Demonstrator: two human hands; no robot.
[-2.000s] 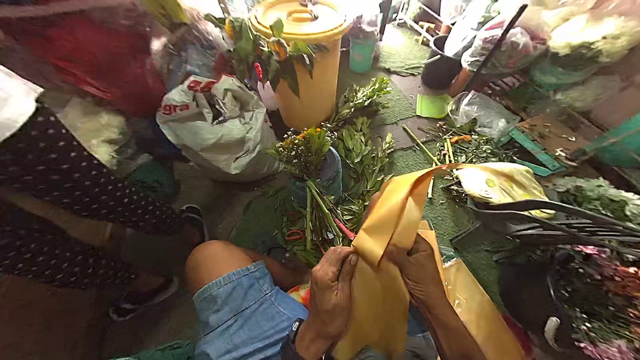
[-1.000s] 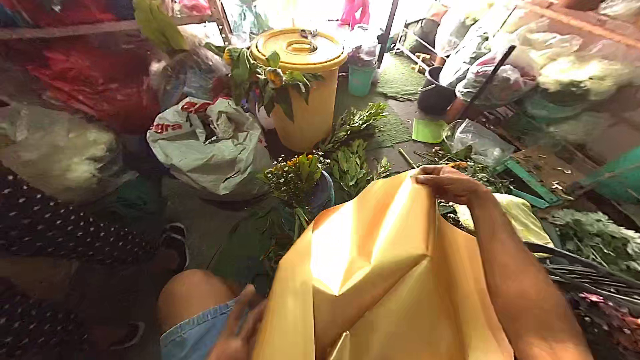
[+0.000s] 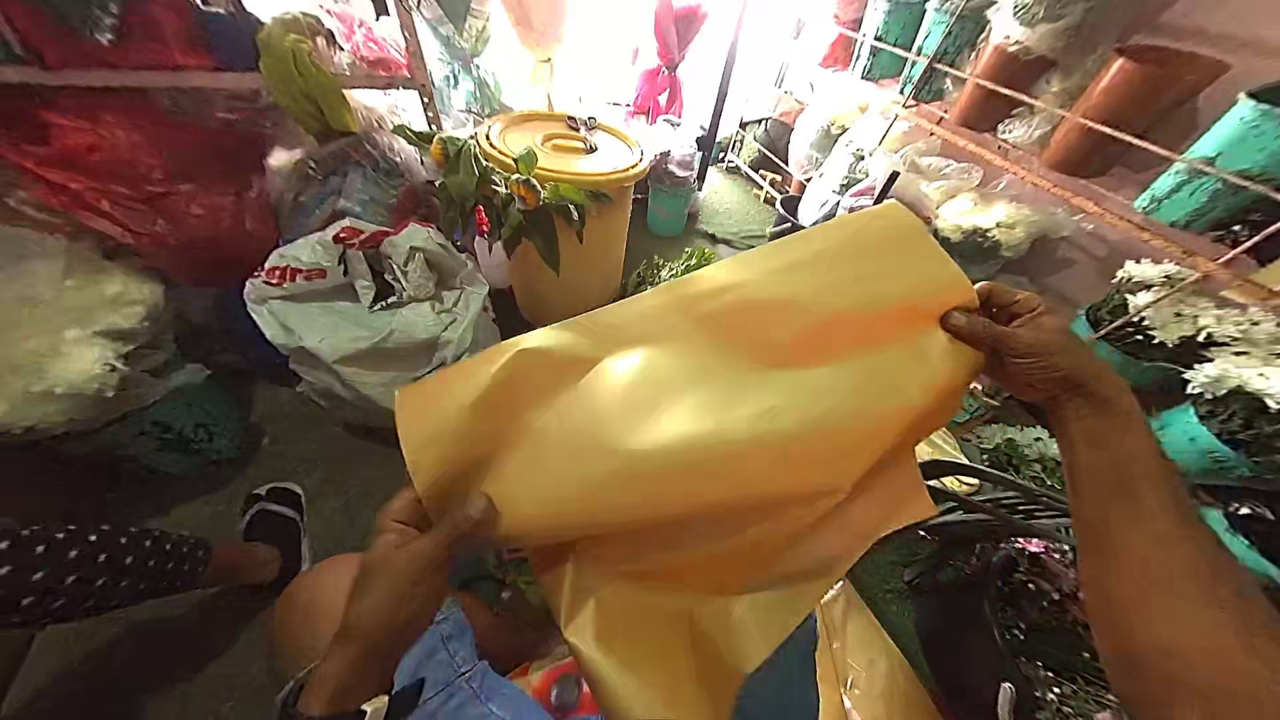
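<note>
A wide sheet of gold wrapping paper (image 3: pixel 680 400) is stretched between my two hands, above my lap. My left hand (image 3: pixel 425 560) grips its lower left edge, thumb on top. At the upper right corner my right hand (image 3: pixel 1015 335) pinches the paper between thumb and fingers. The sheet's lower part folds and hangs down over my denim shorts. Another piece of gold wrapping (image 3: pixel 865 660) lies below it at the right. The sheet hides most of the floor in front of me.
Beyond the paper stand a lidded yellow bin (image 3: pixel 575 230) with leafy stems against it and a white plastic sack (image 3: pixel 375 310). White flowers (image 3: pixel 1230 330) in teal containers are at the right. A person's shoe (image 3: pixel 275 530) is on the floor at the left.
The gold paper, folded and bunched two seconds ago, is now spread wide. My hands have moved apart, the right one out to the right. The view has tilted up.
</note>
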